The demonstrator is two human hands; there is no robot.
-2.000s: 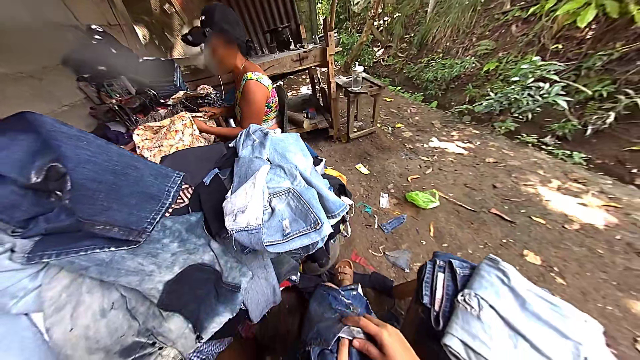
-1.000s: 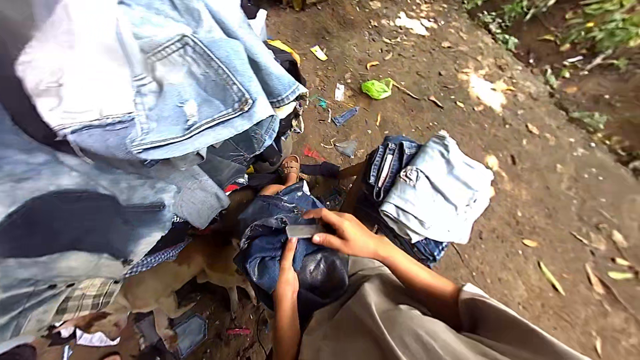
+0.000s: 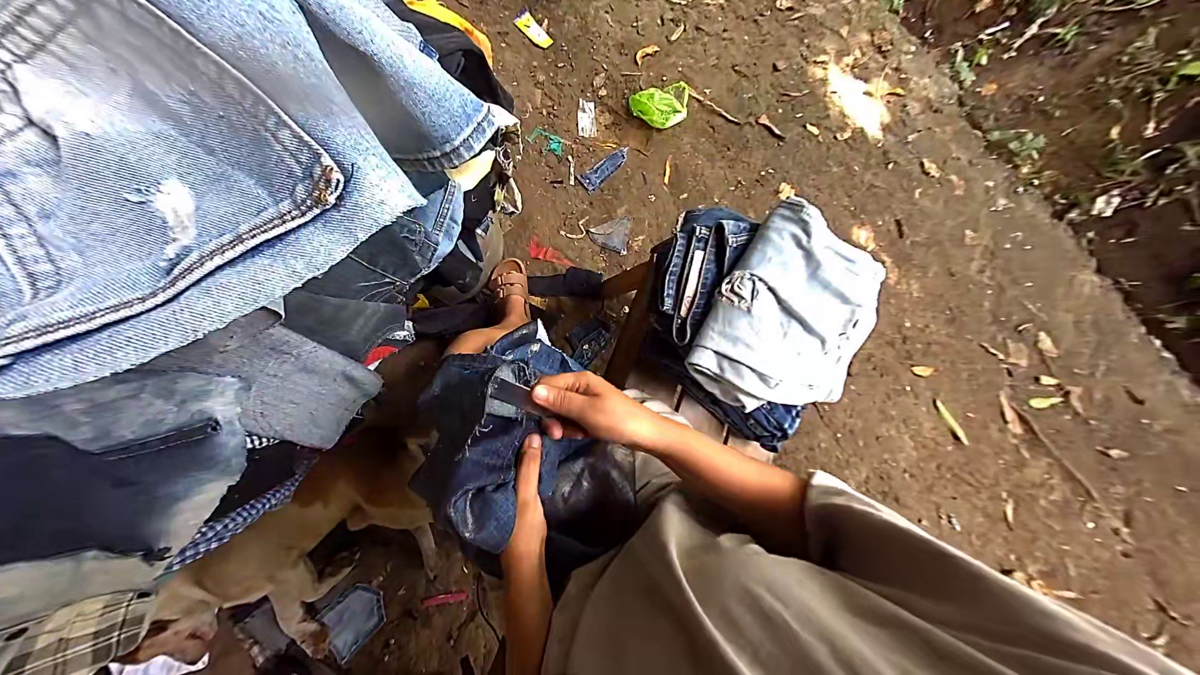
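Observation:
Over my lap lies a dark blue denim piece [image 3: 483, 497] with frayed edges. My right hand [image 3: 586, 405] is closed on a flat, dark, blade-like tool [image 3: 517, 395], its end resting over a grey patch of the denim. Just below, my left hand [image 3: 527, 497] grips the denim, thumb on top and fingers hidden beneath the cloth. A dark, shiny rounded thing [image 3: 595, 497] lies beside the denim, partly under my right forearm.
A big heap of denim pieces [image 3: 309, 366] fills the left. Folded light jeans [image 3: 787, 309] and dark jeans [image 3: 698, 272] sit on a wooden seat at right. A tan dog [image 3: 319, 497] is under the heap. Scraps and a green plastic bag [image 3: 659, 105] litter the dirt.
The view has swung down to my lap, and the other person seen earlier is out of view. Since one second ago, my left hand has moved from the tool's end down onto the denim.

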